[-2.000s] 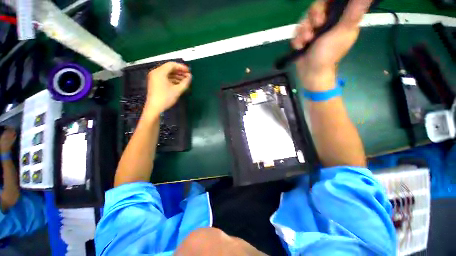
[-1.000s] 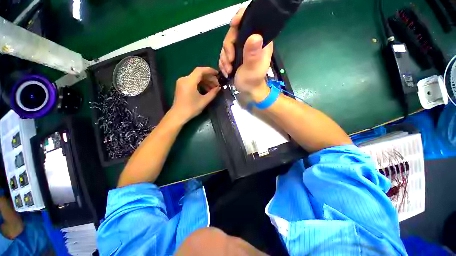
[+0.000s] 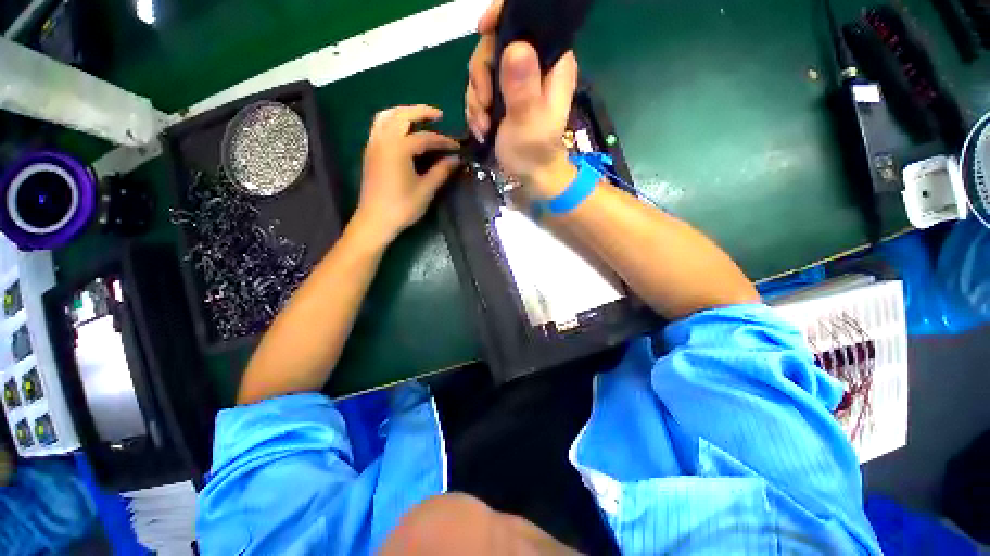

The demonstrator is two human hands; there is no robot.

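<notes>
The opened tablet (image 3: 554,266) lies in a black thick-rimmed holding fixture (image 3: 474,293) on the green bench. My right hand (image 3: 532,119), with a blue wrist strap, is closed around the black electric screwdriver (image 3: 540,38), held tip down over the tablet's far left corner. My left hand (image 3: 404,168) is at the same corner, thumb and index fingertips close together beside the screwdriver tip. Whether a small part is between them cannot be told. My right hand hides part of the tablet's far end.
The black parts tray (image 3: 326,206) at left holds a round screw dish (image 3: 266,149) and a pile of small dark components (image 3: 239,261). Farther left are another framed tablet (image 3: 109,375) and a purple-ringed round device (image 3: 46,200). A black box (image 3: 871,136) lies at right.
My right hand has brought the screwdriver down and left to the tablet's corner. My left hand has moved from over the parts tray to that corner. The view has shifted.
</notes>
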